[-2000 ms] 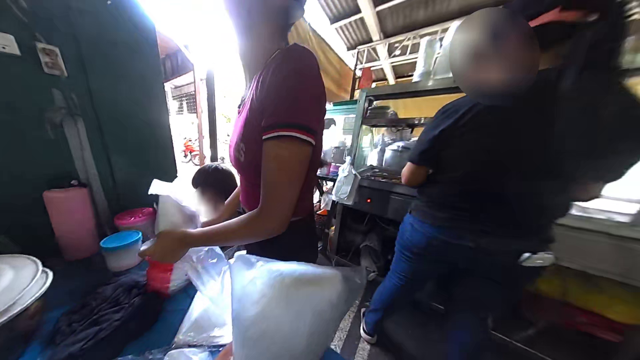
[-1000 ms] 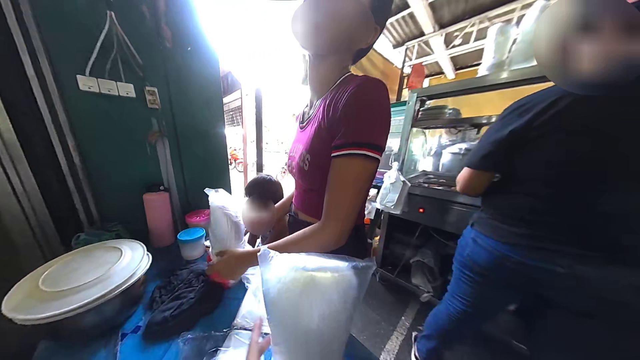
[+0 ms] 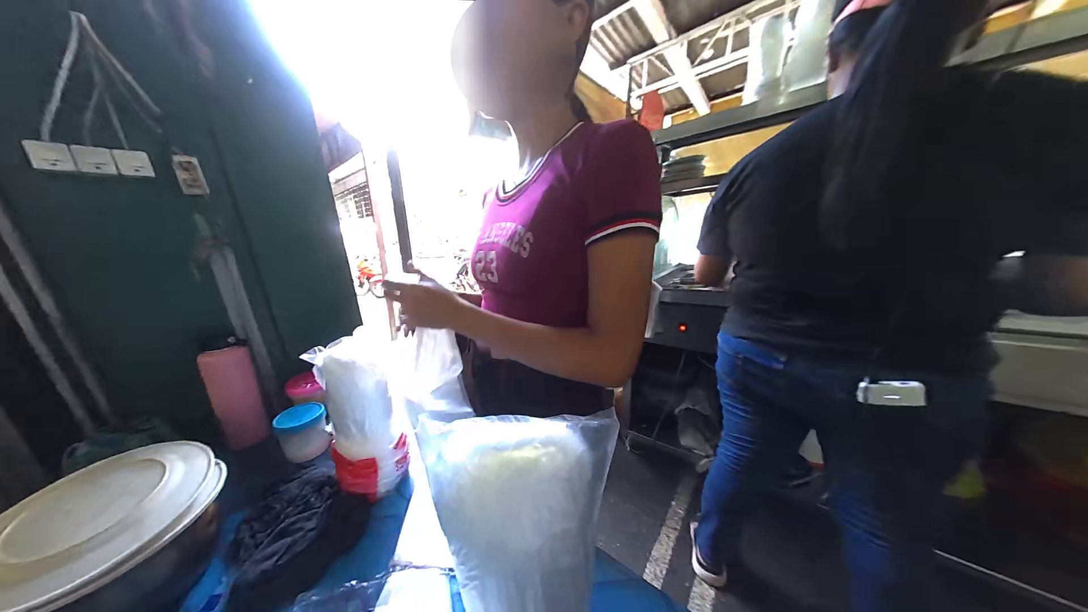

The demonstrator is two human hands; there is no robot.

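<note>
A large clear plastic bag (image 3: pixel 523 501) with pale, whitish contents stands upright at the bottom centre, its top edge spread wide. Neither of my hands shows in the head view now. Left of the bag, a flat sheet of clear plastic (image 3: pixel 416 591) lies on the blue table cover (image 3: pixel 365 544). Behind it stands a tall clear plastic bag of whitish contents (image 3: pixel 357 399) with a red plastic bag (image 3: pixel 361 472) around its base. A person in a maroon shirt (image 3: pixel 544 263) across the table holds a thin translucent plastic bag (image 3: pixel 433 365).
At the left are a pot with a whitish lid (image 3: pixel 102 510), a dark cloth (image 3: pixel 289 527), a pink bottle (image 3: pixel 232 395), a blue-lidded tub (image 3: pixel 302 431) and a pink-lidded tub (image 3: pixel 304 387). A person in dark clothes (image 3: pixel 816 255) stands at the right by a counter with shelves.
The person in maroon has let go of the bag with the red base and raised their hands with a thin bag. Fingers seen beside the large bag one second ago are out of view.
</note>
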